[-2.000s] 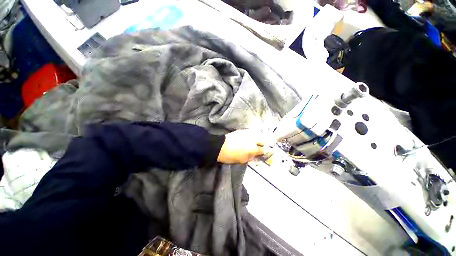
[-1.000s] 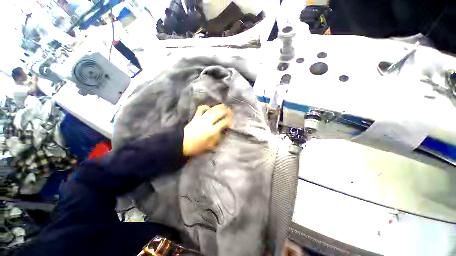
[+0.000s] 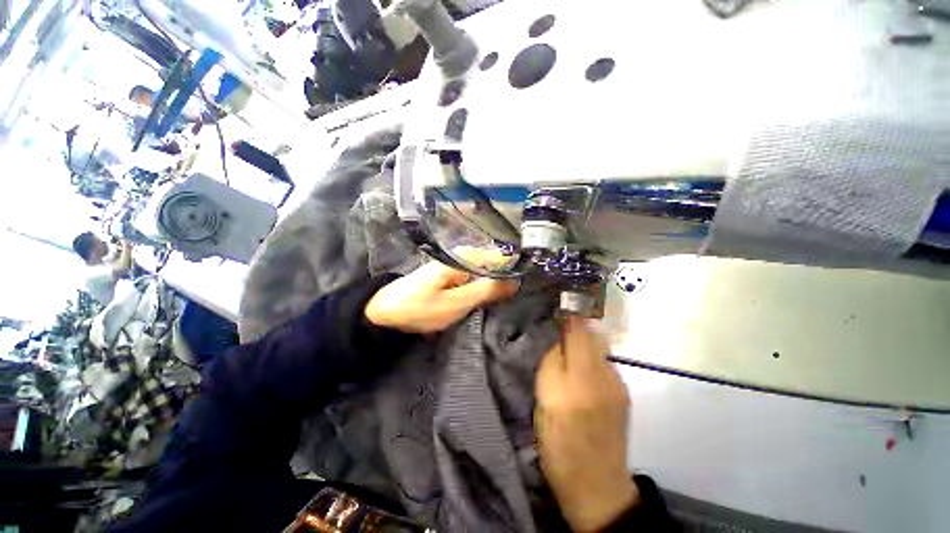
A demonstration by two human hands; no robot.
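Observation:
My left hand (image 3: 438, 295) lies on the grey garment (image 3: 313, 239) just left of the needle area, its fingertips on the cloth beside the presser foot. My right hand (image 3: 583, 416) is blurred, in front of the machine head (image 3: 646, 115), its fingertips close under the chrome tension parts (image 3: 557, 245). Whether it grips cloth is hidden. A darker ribbed strip (image 3: 474, 406) hangs from the needle area towards me between the hands. The needle itself is hidden by the fingers and machine parts.
A pale mesh wrap (image 3: 823, 182) goes round the machine arm. A white sewing table (image 3: 771, 437) extends at the right. Another machine (image 3: 198, 219) stands at the left, with a cloth pile (image 3: 125, 364) and a person (image 3: 94, 255) beyond. A box with shiny contents (image 3: 339, 515) is at the bottom edge.
My left hand has moved from on top of the garment to the needle area. My right hand has come into view. The ribbed strip now lies between them, and the machine head appears larger.

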